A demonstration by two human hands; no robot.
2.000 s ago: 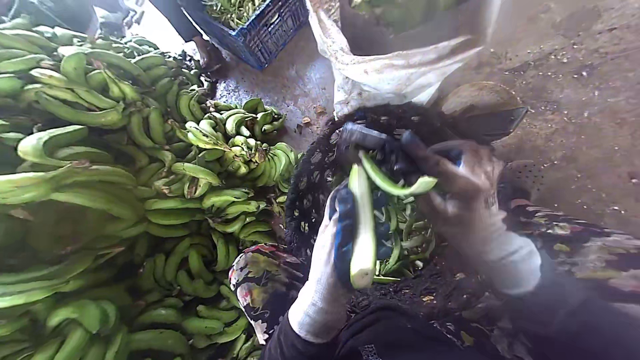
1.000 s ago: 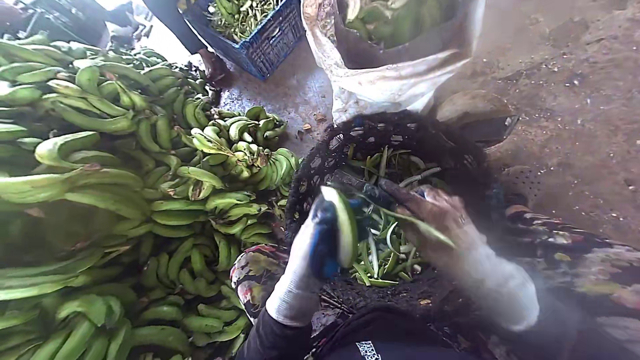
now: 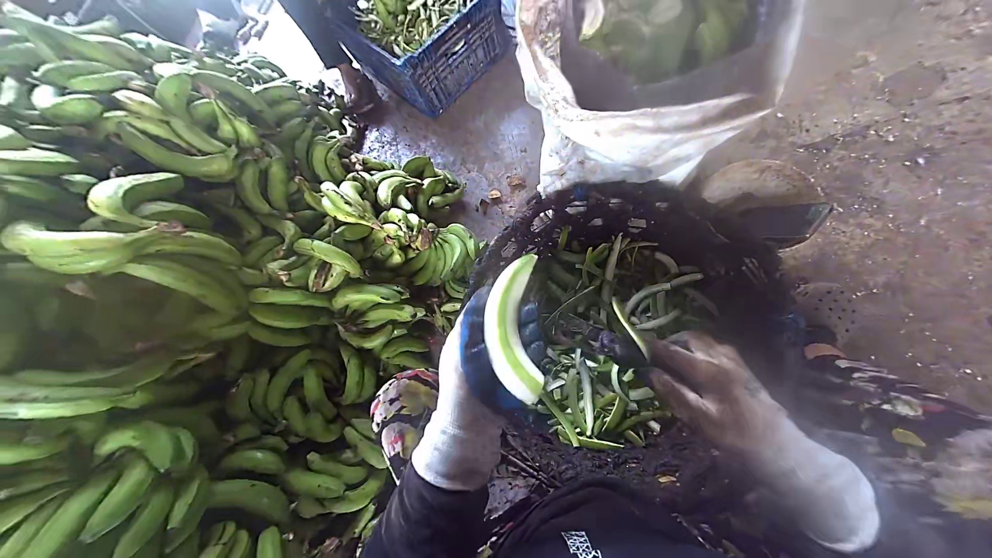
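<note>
My left hand [image 3: 496, 360], in a blue-palmed glove with a pale cuff, holds a partly peeled green plantain [image 3: 508, 329]; white flesh shows beside a green strip of skin. To its right my right hand [image 3: 701, 380] is blurred, with its fingers around something dark whose shape is unclear. A strip of peel [image 3: 629, 327] lies along these fingers. Both hands are over a dark, open-mesh basket [image 3: 504, 248] that contains many green peel strips [image 3: 587, 391].
Bunches of green plantains [image 3: 310, 310] are heaped on the left. Beyond the basket stand a blue plastic crate [image 3: 442, 74] of peels and a white sack [image 3: 620, 143] with plantains inside. A person's leg [image 3: 314, 31] is beside the crate.
My right hand has moved away from the plantain, down and to the right. The plantain in my left hand shows more bare flesh than one second ago.
</note>
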